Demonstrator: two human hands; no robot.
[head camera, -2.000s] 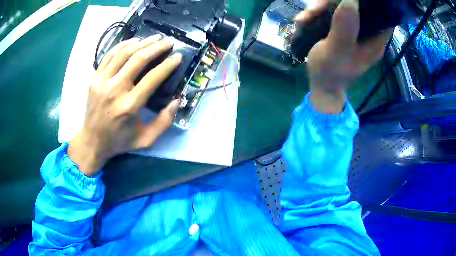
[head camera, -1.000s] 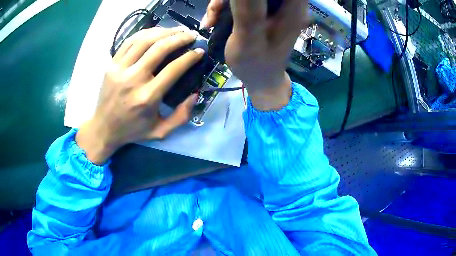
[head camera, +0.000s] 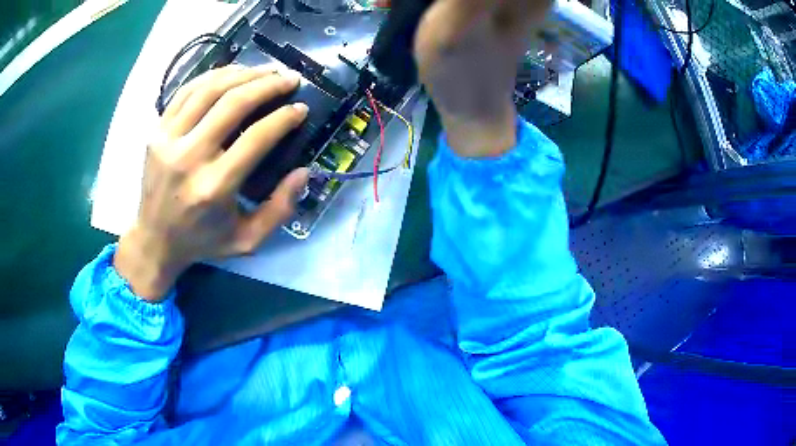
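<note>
The device unit (head camera: 335, 41) lies on a white sheet (head camera: 349, 253), its inside black and its rim pale. A yellow-green circuit board (head camera: 342, 158) shows at its near right end, with thin red, yellow and dark lead wires (head camera: 380, 148) hanging out over the sheet. My left hand (head camera: 209, 161) rests spread on a black part of the unit, fingertips on its top. My right hand (head camera: 476, 65), blurred and cut by the top edge, holds the thick black screwdriver (head camera: 400, 39) over the unit's right side. The screwdriver's tip is not clear.
The white-grey screw feeder (head camera: 580, 35) stands right of the unit, partly behind my right hand. A black cord (head camera: 611, 131) hangs to the right of my arm. A blue pad (head camera: 644, 57) lies beyond the feeder. A black cable (head camera: 174, 65) loops at the unit's left edge.
My right hand with the screwdriver moved left from the feeder to the unit, then slightly back from its middle to its right side. My left hand stays on the unit. The lead wires show more fully.
</note>
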